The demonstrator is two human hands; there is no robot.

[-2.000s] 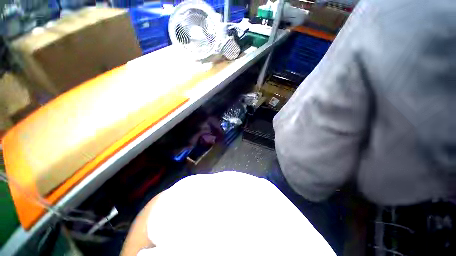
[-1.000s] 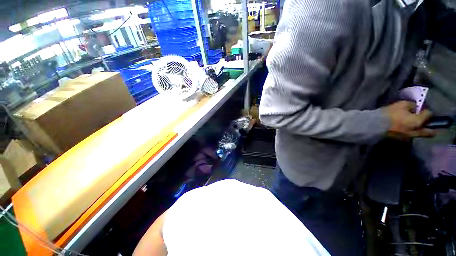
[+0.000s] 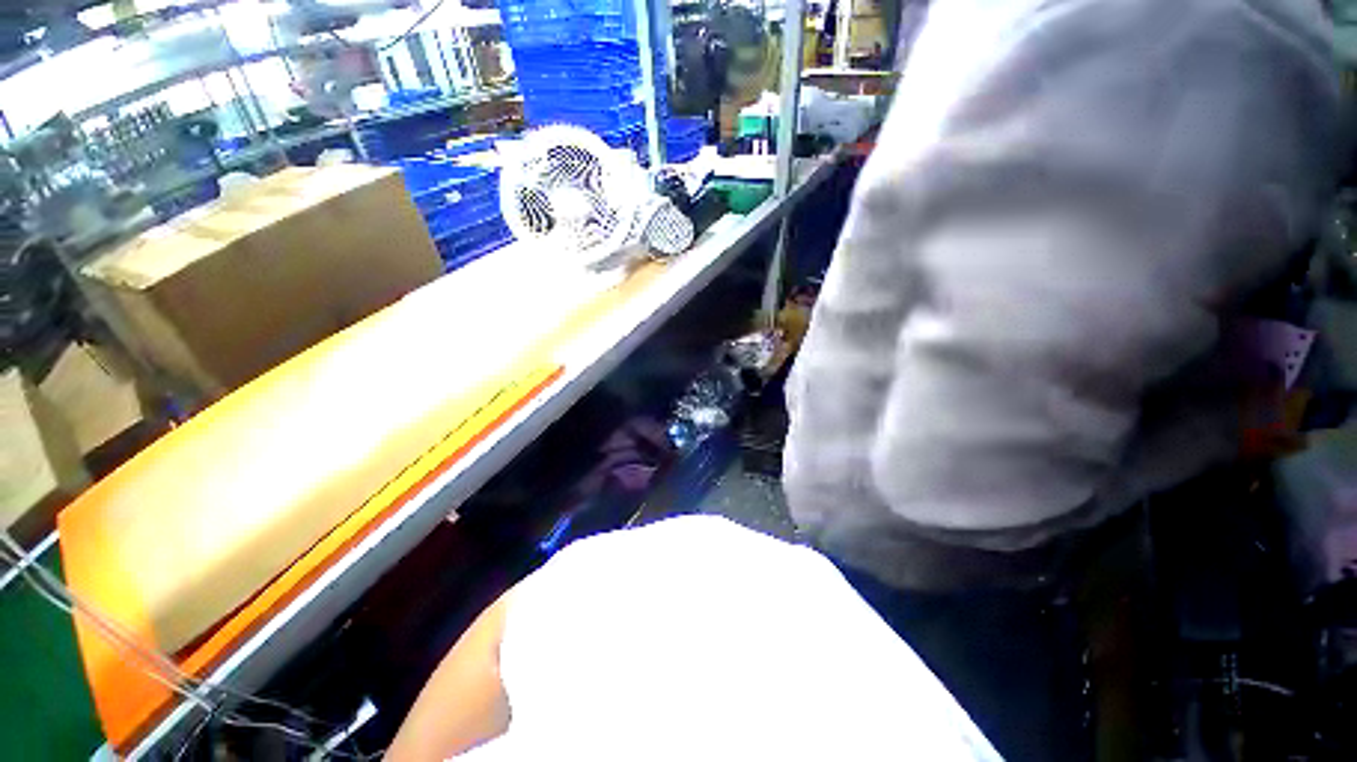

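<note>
Neither of my hands is in the picture. A white, overexposed sleeve or shoulder (image 3: 700,655) with a strip of bare skin at its left edge fills the bottom middle. The nearest work surface is a long bench with an orange-edged board (image 3: 112,633) at the left, its top washed out by glare. A white fan (image 3: 573,194) stands at the far end of the bench.
A person in a grey jacket (image 3: 1027,298) stands close on the right. A large carton (image 3: 283,276) is beyond the bench, with blue stacked bins (image 3: 581,75) behind. Clear plastic bundles (image 3: 707,402) lie in the dark space under the bench. Thin cables (image 3: 112,625) cross the near left corner.
The person in grey has turned and leaned, so the forearm and hand seen a second ago are now mostly hidden or blurred. The view has shifted slightly, moving the bench and fan right and up.
</note>
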